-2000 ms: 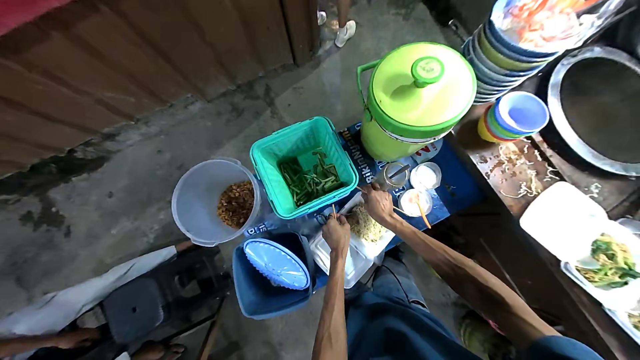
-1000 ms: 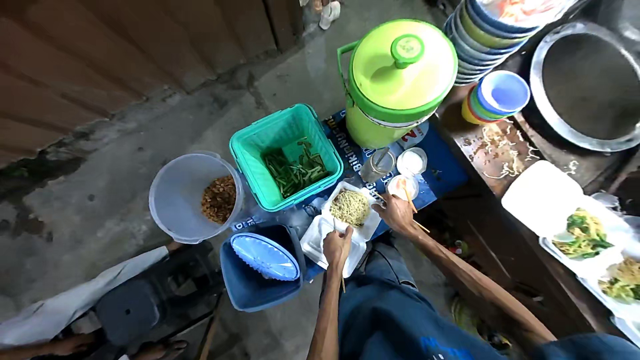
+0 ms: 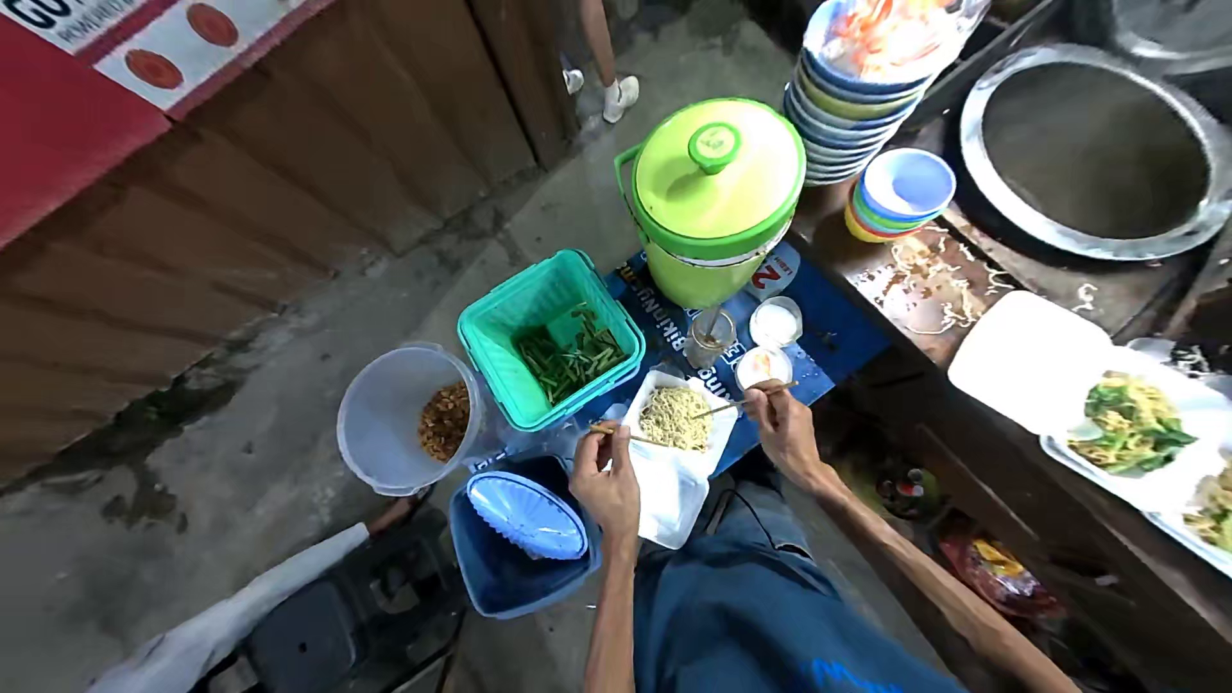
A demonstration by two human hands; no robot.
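A white foam box (image 3: 671,491) stands open in front of me, with noodles (image 3: 676,418) in its far half. At its left edge, my left hand (image 3: 606,478) holds a chopstick (image 3: 630,437) reaching to the noodles. On the other side my right hand (image 3: 784,431) grips another thin stick (image 3: 736,403), its tip at the noodles. Just beyond the right hand are a small tub (image 3: 763,368) with pale contents, a tub of white stuff (image 3: 776,321) and a glass jar (image 3: 710,339) with a utensil in it.
A teal container (image 3: 481,332) of cut greens, a clear bucket (image 3: 380,423) of brown bits and a blue bin (image 3: 525,597) lie left. Behind stands a green drink cooler (image 3: 712,192). At right are stacked bowls (image 3: 833,144), a large pot (image 3: 1088,154) and filled foam boxes (image 3: 1028,351). Another person's sleeve (image 3: 231,611) shows lower left.
Two seconds ago both hands were close together at the far side of the noodles. They are now apart, on either side of the box, with the sticks over the noodles.
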